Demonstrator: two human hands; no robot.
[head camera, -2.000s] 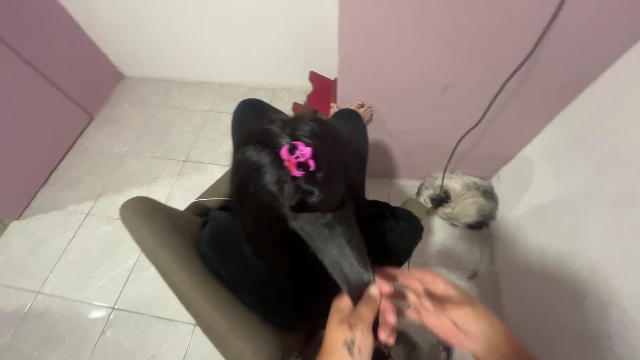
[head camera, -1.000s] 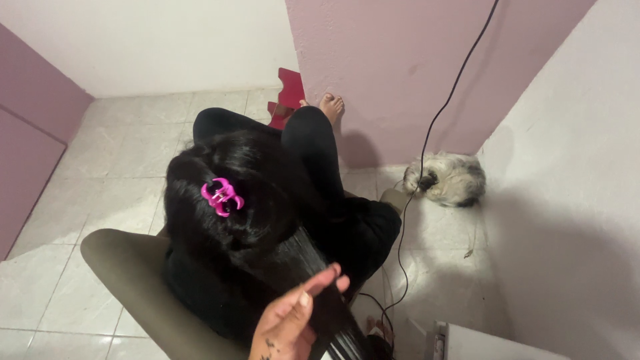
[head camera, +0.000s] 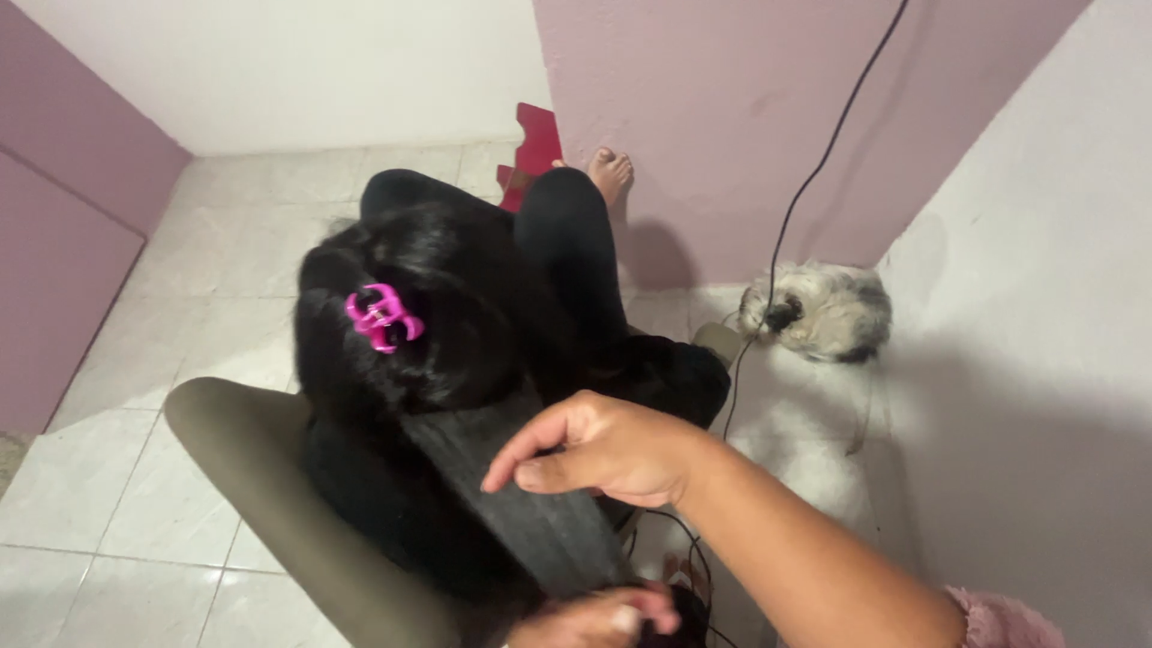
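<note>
A seated person's black hair (head camera: 468, 297) is partly gathered in a pink claw clip (head camera: 385, 317). A flat, straight section of hair (head camera: 549, 517) stretches from the head down toward the lower edge of the view. At its lower end my left hand (head camera: 598, 621) is closed around the hair, blurred and partly cut off by the frame. My right hand (head camera: 598, 450) hovers over the section, palm down, fingers bent and thumb apart from the index finger, with nothing visible in it.
Around the person are a grey-green chair (head camera: 270, 477), pink and white walls, and a red object (head camera: 538, 144) by a bare foot (head camera: 611, 171). A black cable (head camera: 832, 135) hangs on the right, passing before a curled-up furry dog (head camera: 832, 310).
My right hand, out of view one second ago, is back above the hair section. My left hand has moved down toward the section's lower end.
</note>
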